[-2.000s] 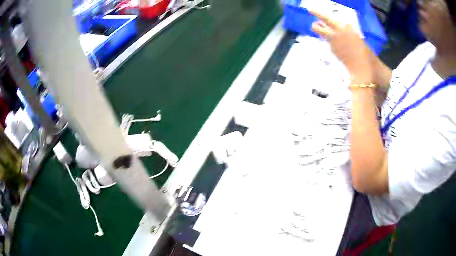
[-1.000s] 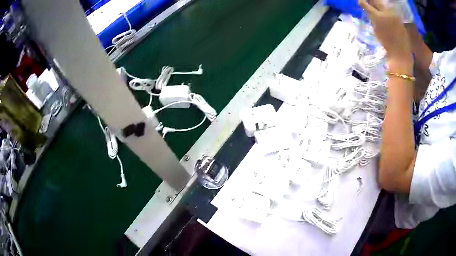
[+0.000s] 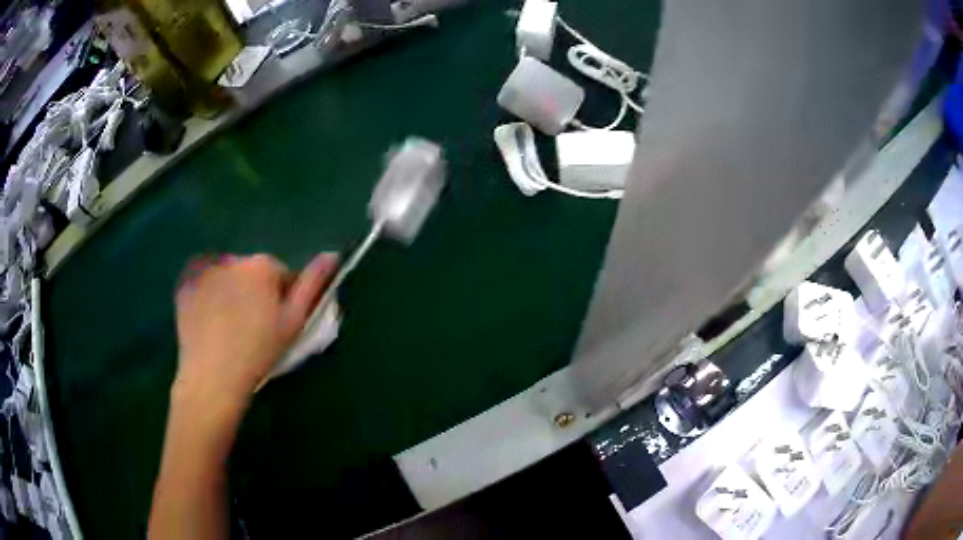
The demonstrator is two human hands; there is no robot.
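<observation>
My left hand [image 3: 238, 316] is bare and reaches in from the lower left over the green conveyor belt [image 3: 422, 306]. Its thumb and fingers close on the white cord bundle of a power adapter. The white block of this adapter [image 3: 410, 188] sticks out beyond the fingers on its cord, up and to the right, and is blurred. Part of the bundle [image 3: 317, 335] shows below the thumb. My right hand is not in view.
More adapters with cords [image 3: 597, 160] lie on the belt by a wide pale bar [image 3: 729, 169]. Rows of adapters [image 3: 787, 471] cover a white table at the right. An arm's edge [image 3: 940, 512] shows there. A metal rail [image 3: 486, 448] borders the belt; cords crowd the left.
The view has swung left and down the belt. My left hand has come into view, holding an adapter by its cord. The neighbouring person has mostly left the picture at the right.
</observation>
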